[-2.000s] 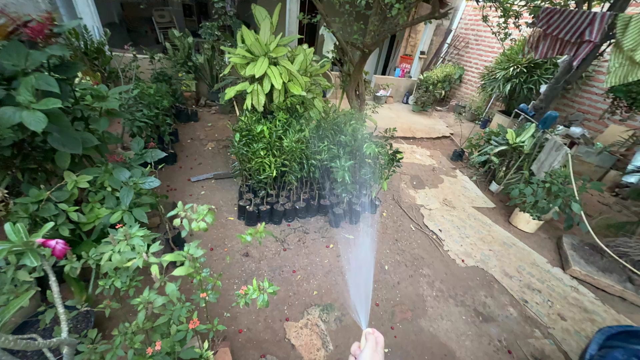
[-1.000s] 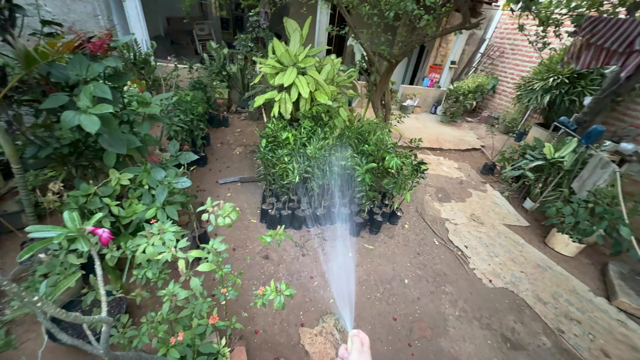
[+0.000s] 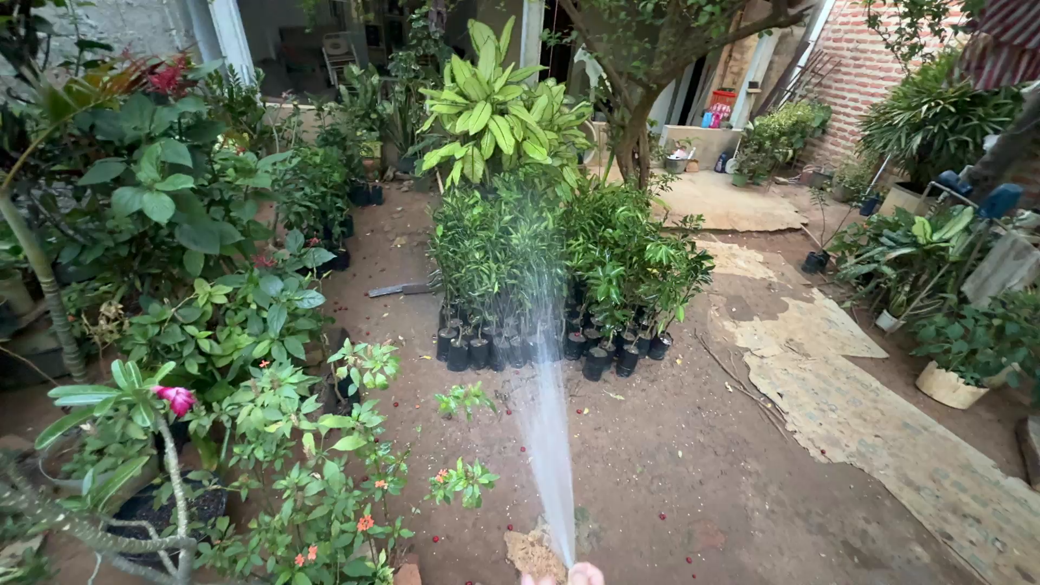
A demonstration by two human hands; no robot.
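Observation:
At the bottom edge only the fingertips of my right hand [image 3: 569, 575] show, around the source of a water jet, seemingly a hose end, which is itself hidden. The water spray [image 3: 549, 455] fans up and away from the fingers onto a block of leafy seedlings [image 3: 496, 244]. These stand close together in black nursery bags [image 3: 595, 362] on the bare soil. My left hand is not in view.
Flowering shrubs [image 3: 366, 455] and a desert rose [image 3: 174, 400] crowd the left. A worn sheet [image 3: 861, 390] lies on the ground at right, near a cream pot [image 3: 951, 385]. A tree trunk [image 3: 634, 138] rises behind the seedlings.
The spray, which leaned slightly left one second ago, still lands on the seedlings and reaches them near the middle of the block. The fingers sit lower at the frame's edge.

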